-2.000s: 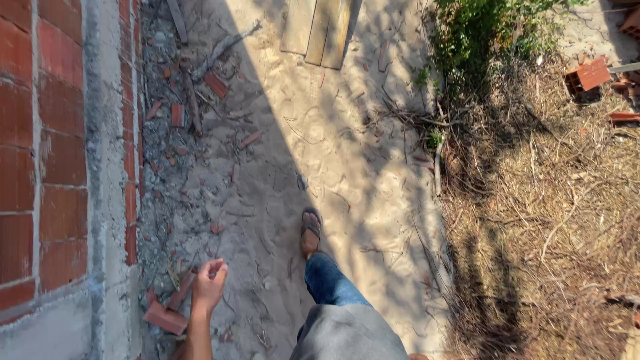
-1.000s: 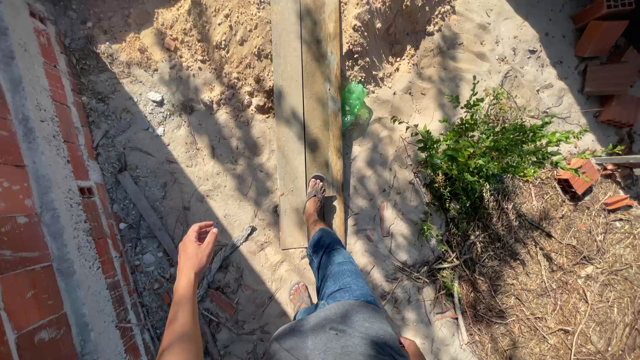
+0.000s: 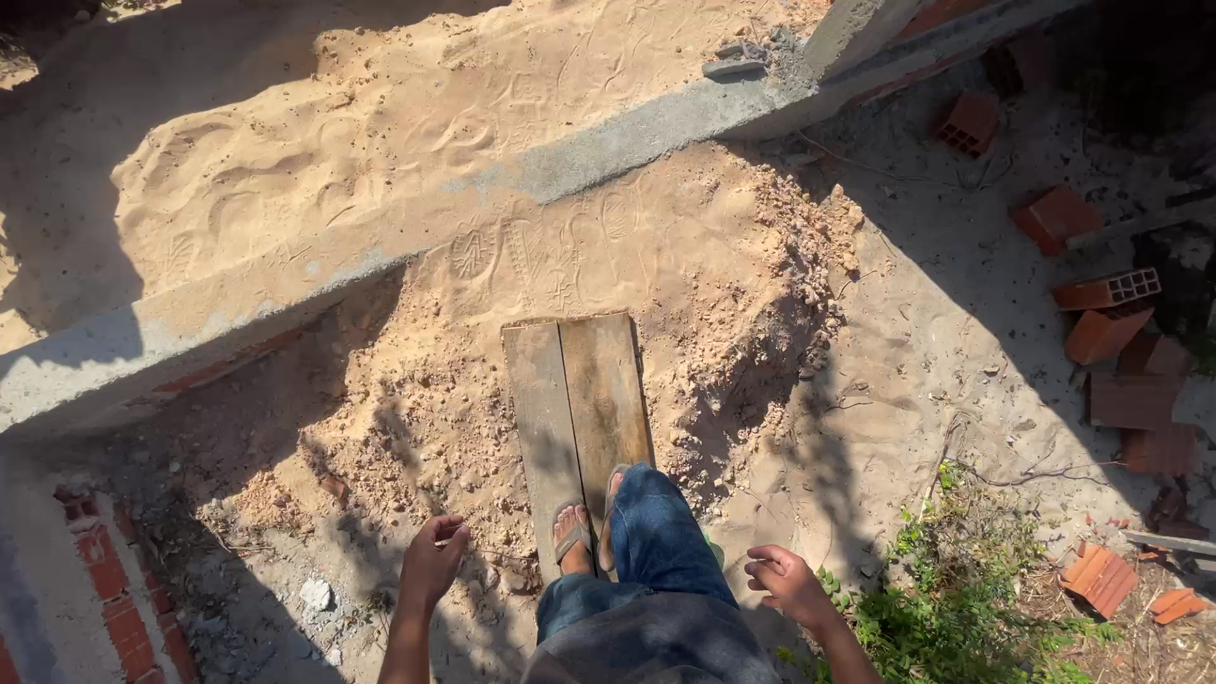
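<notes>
My left hand (image 3: 436,556) hangs over the sandy ground to the left of my legs, fingers loosely curled and holding nothing. On the other side, my right hand (image 3: 781,579) is near the green shrub (image 3: 950,589), also empty with its fingers bent and apart. Between and ahead of them lie two wooden planks (image 3: 579,408) side by side, sloping over heaped sand. Both my feet, in flip-flops (image 3: 573,540), stand on the planks. Neither hand touches anything.
A concrete beam (image 3: 646,133) crosses beyond the planks' far end, partly sand-covered. Loose hollow clay bricks (image 3: 1107,288) lie at the right. A brick wall (image 3: 112,589) stands at the lower left. Crumbly sand mounds (image 3: 760,313) flank the planks.
I have walked forward from the sand onto the planks, and the beam has come into view. My right hand, not visible in the earlier frames, now shows at the lower right.
</notes>
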